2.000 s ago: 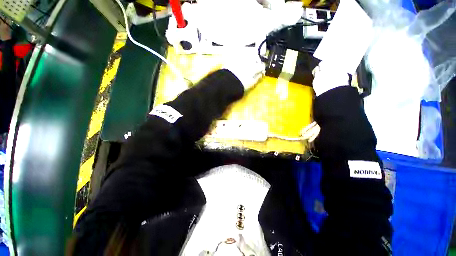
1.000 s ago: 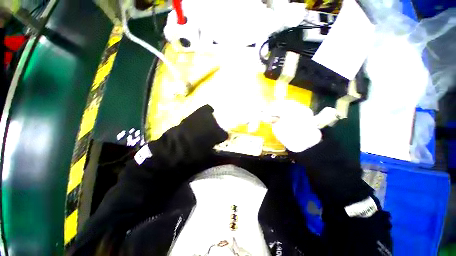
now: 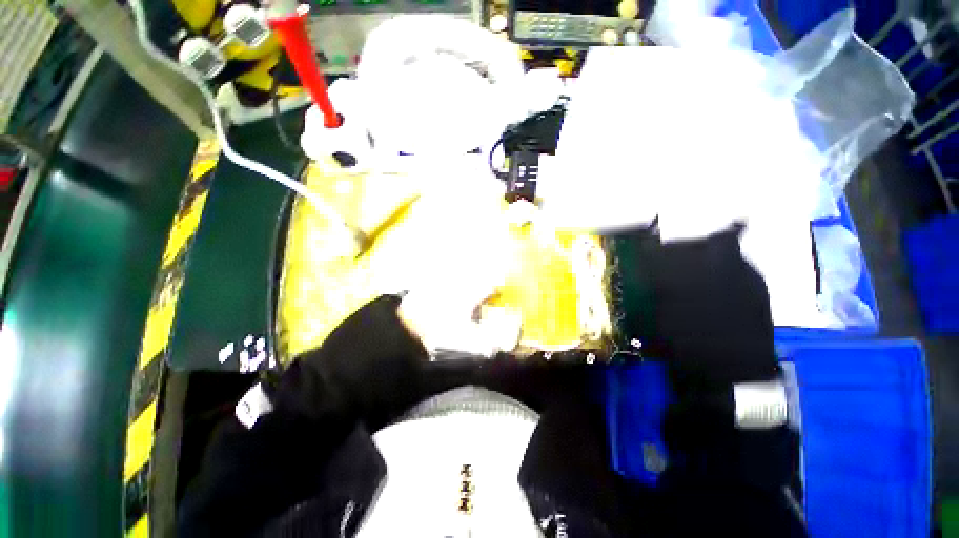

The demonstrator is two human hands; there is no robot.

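My left hand [image 3: 447, 310], in a white glove, is over the front of the yellow mat [image 3: 547, 305], at a white power strip [image 3: 505, 328]; glare hides whether it grips it. My right hand [image 3: 699, 215] is at the lower edge of a large white sheet [image 3: 652, 137] and holds it up at the right. Hand and sheet blend into one bright patch and the fingers cannot be made out. White cable [image 3: 563, 342] lies along the mat's front edge.
White cord bundles [image 3: 431, 89] and a red rod [image 3: 305, 68] stand behind the mat. A black socket bar [image 3: 523, 173] is partly under the sheet. A thin lead [image 3: 263, 168] hangs over the mat. Blue totes [image 3: 862, 420] and clear plastic [image 3: 857, 95] are at right, the green conveyor [image 3: 74, 315] at left.
My right hand has moved from the mat up and right to the white sheet, which now looks larger and covers most of the black bar. My left hand stays near the mat's front.
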